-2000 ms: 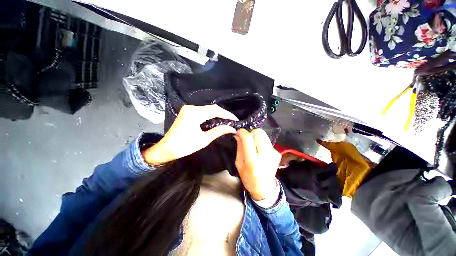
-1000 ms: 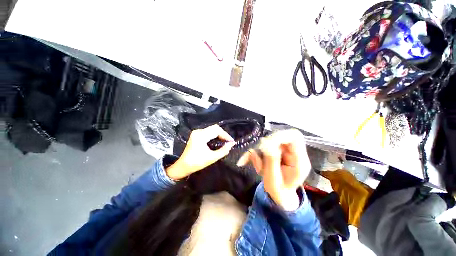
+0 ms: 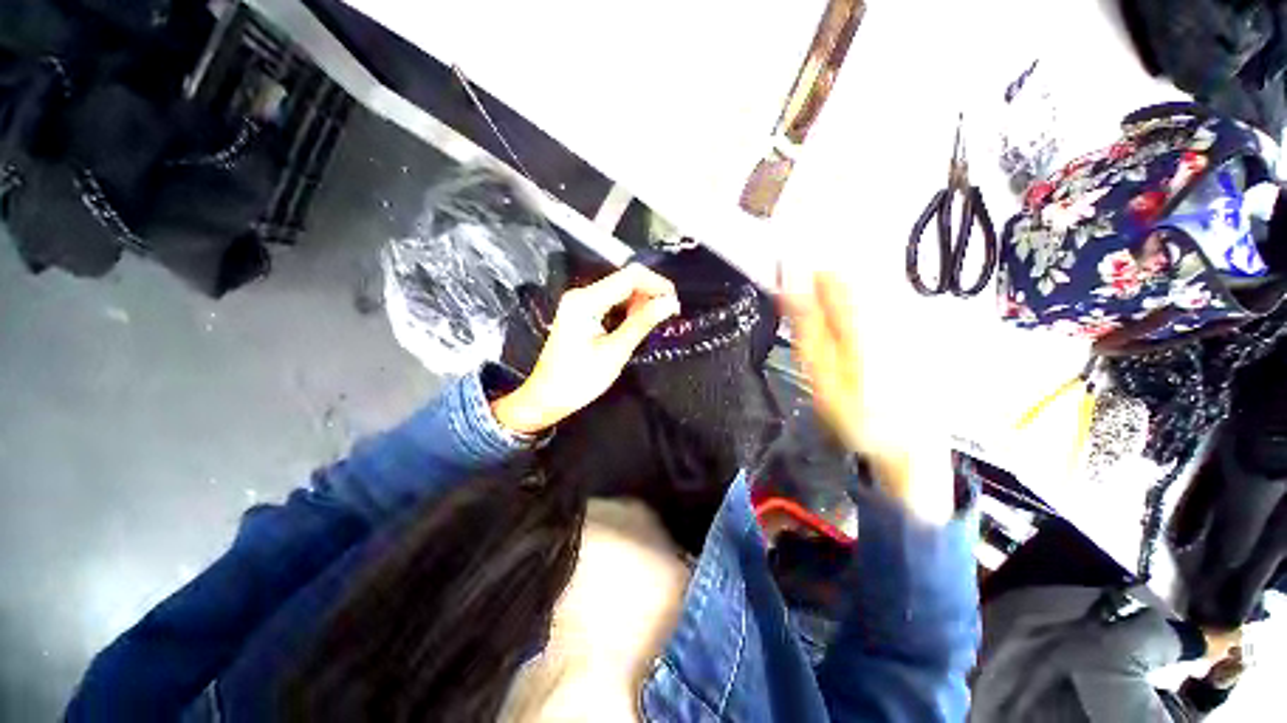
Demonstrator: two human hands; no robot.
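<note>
A black garment [image 3: 706, 410] lies bunched on my lap against the table edge. Its beaded trim [image 3: 713, 333] curves along the top with white flecks. My left hand [image 3: 600, 339] pinches the garment's edge near the left end of the trim, thumb and fingertips together. My right hand [image 3: 836, 353] is raised to the right of the garment, over the table edge, and is motion-blurred. Its fingertips are too blurred to tell whether they hold a needle or thread.
On the white table [image 3: 621, 85] lie a brown flat tool [image 3: 807, 99], black-handled scissors [image 3: 953, 237], a floral pouch [image 3: 1115, 233], yellow-handled pliers [image 3: 1059, 405] and grey beads [image 3: 1118, 428]. A crumpled clear plastic bag [image 3: 466, 269] is left of the garment. Another person's grey sleeve [image 3: 1087, 650] shows lower right.
Both hands were together at the trim at first. My right hand has since moved away to the right and up, while my left hand stays on the garment. The view has shifted and turned.
</note>
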